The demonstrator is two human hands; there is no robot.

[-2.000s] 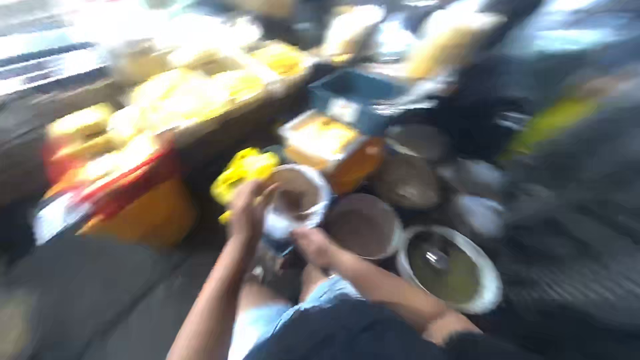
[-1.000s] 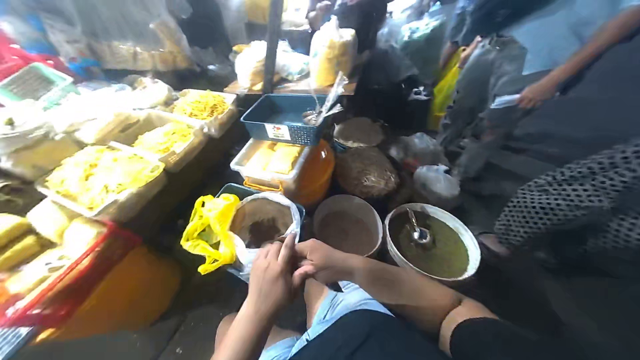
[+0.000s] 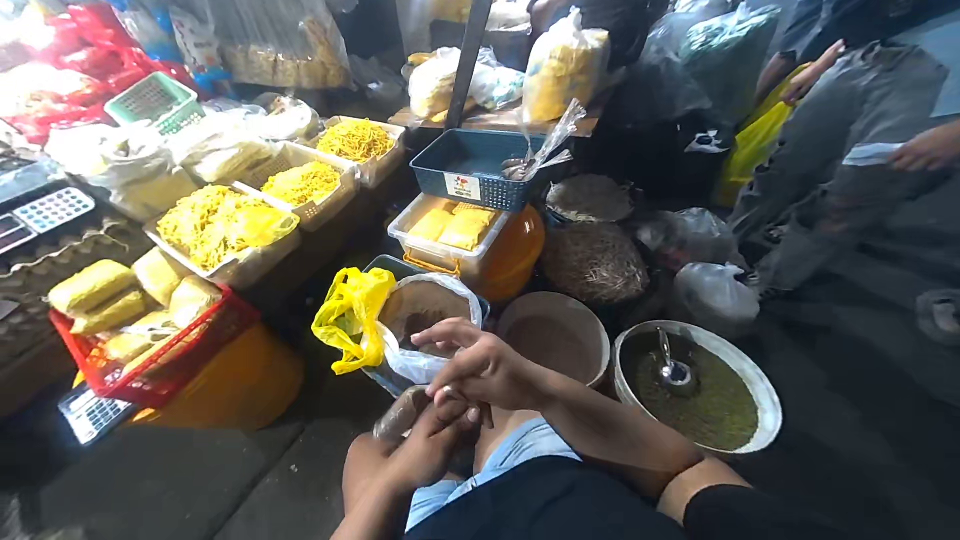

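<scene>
Near my lap, my left hand (image 3: 439, 442) is closed around a small clear plastic bag (image 3: 402, 414) with brownish contents. My right hand (image 3: 480, 367) is just above it, its fingertips meeting the left hand's fingers; the upper fingers are spread, and whether they pinch the bag cannot be told. Just beyond the hands is a tub lined with a white plastic bag (image 3: 420, 366), holding brown paste or powder (image 3: 420, 304). A yellow plastic bag (image 3: 352, 319) hangs over its left rim. To the right are a basin of brown stuff (image 3: 555, 334) and a white tub (image 3: 765, 409) with green liquid and a metal ladle (image 3: 675, 371).
Noodle trays (image 3: 217, 225) and a red basket (image 3: 161, 375) of yellow packs stand left. Ahead, a blue basket (image 3: 476, 191) sits above a clear box (image 3: 442, 251) of yellow blocks. Tied bags (image 3: 716, 292) lie right, near a person's legs (image 3: 840, 172); a scale (image 3: 94, 412) is low left.
My hands have moved from the near rim of the lined tub toward my lap. The small clear bag now shows in my left hand, and the fingers of my right hand have spread.
</scene>
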